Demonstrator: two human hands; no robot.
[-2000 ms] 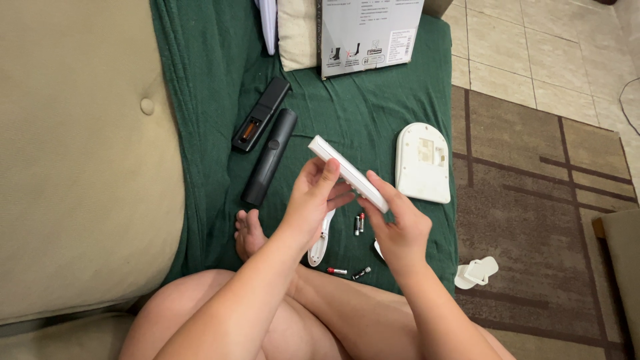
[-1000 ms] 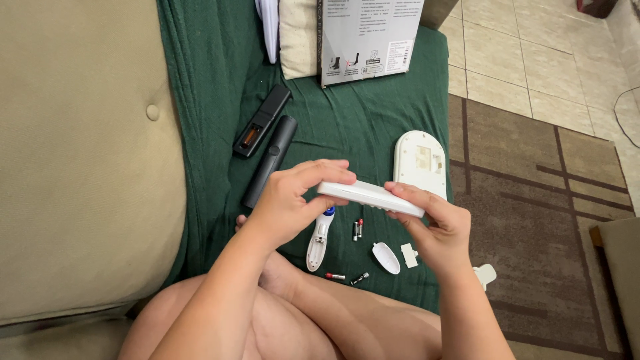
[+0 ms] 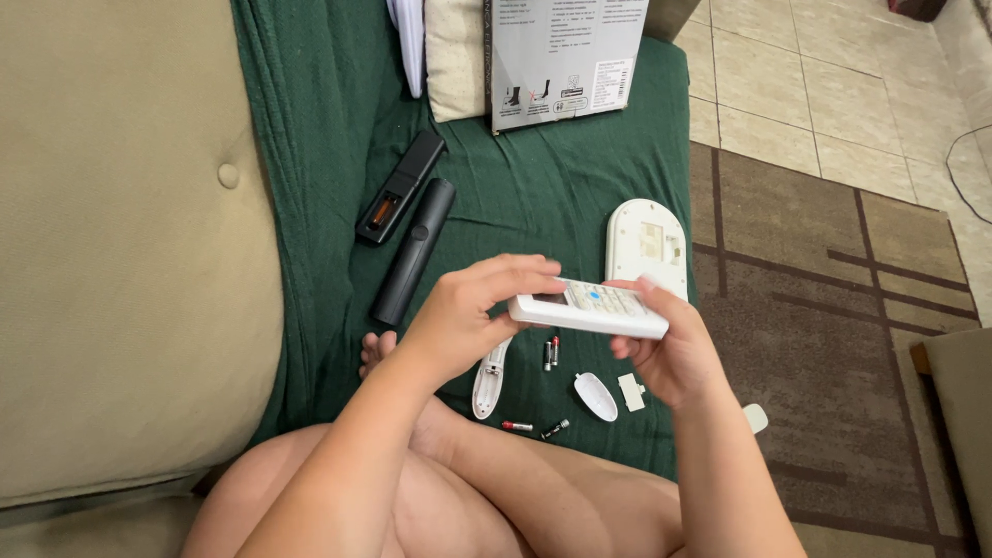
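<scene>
A white handset with a keypad and a small dark display (image 3: 589, 314) is held between both hands, its keys facing up. My left hand (image 3: 496, 302) grips the display end, and my right hand (image 3: 666, 333) grips the other end. Below them on the green cloth lie an open white device with a bare battery compartment (image 3: 488, 384), two batteries side by side (image 3: 551, 353), a red-ended battery (image 3: 517, 425) and a dark battery (image 3: 555, 429). An oval white cover (image 3: 596, 397) and a small white battery cover (image 3: 632, 392) lie nearer my right forearm.
Two black remote controls, one with its battery compartment uncovered (image 3: 401, 187) and one closed (image 3: 413, 252), lie left of my hands. A white rounded device (image 3: 645, 240) rests by the seat's right edge. Behind stand a printed box (image 3: 566, 62) and a cushion (image 3: 456, 62). White sandals (image 3: 755, 418) lie partly hidden on the rug.
The handset has turned in my hands from edge-on, so its keypad and display now show. Both hands still hold it.
</scene>
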